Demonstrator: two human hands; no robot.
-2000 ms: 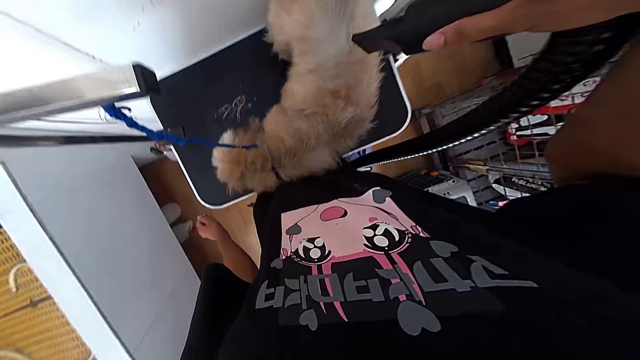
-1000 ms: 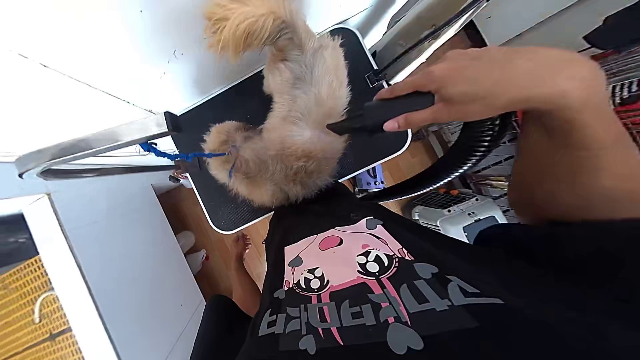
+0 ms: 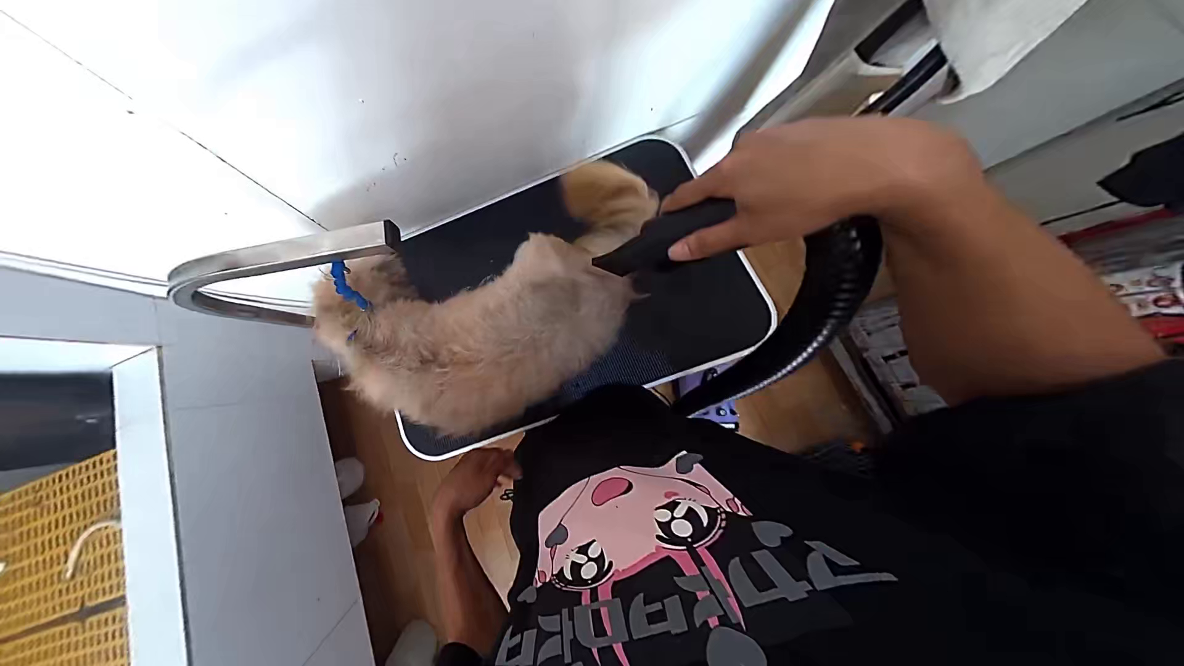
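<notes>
A light brown, fluffy dog stands on a black grooming table with a pale rim, its head at the left and its tail at the upper right. A blue cord runs from the metal grooming arm to its neck. My right hand holds the flat black nozzle of a dryer hose, its tip at the dog's rump near the tail. The ribbed black hose hangs below my wrist. My left hand is low beside the table's near edge, its fingers partly curled; nothing shows in it.
A white wall stands behind the table. A yellow plastic grid with a hook is at the lower left. Under the table's near side is a purple patterned item. White objects lie on the wooden floor. Packed goods are at the right.
The dog has shifted on the table, its rump now farther right and its body longer across. My right hand has moved the nozzle from the dog's back to its rump. The view has shifted.
</notes>
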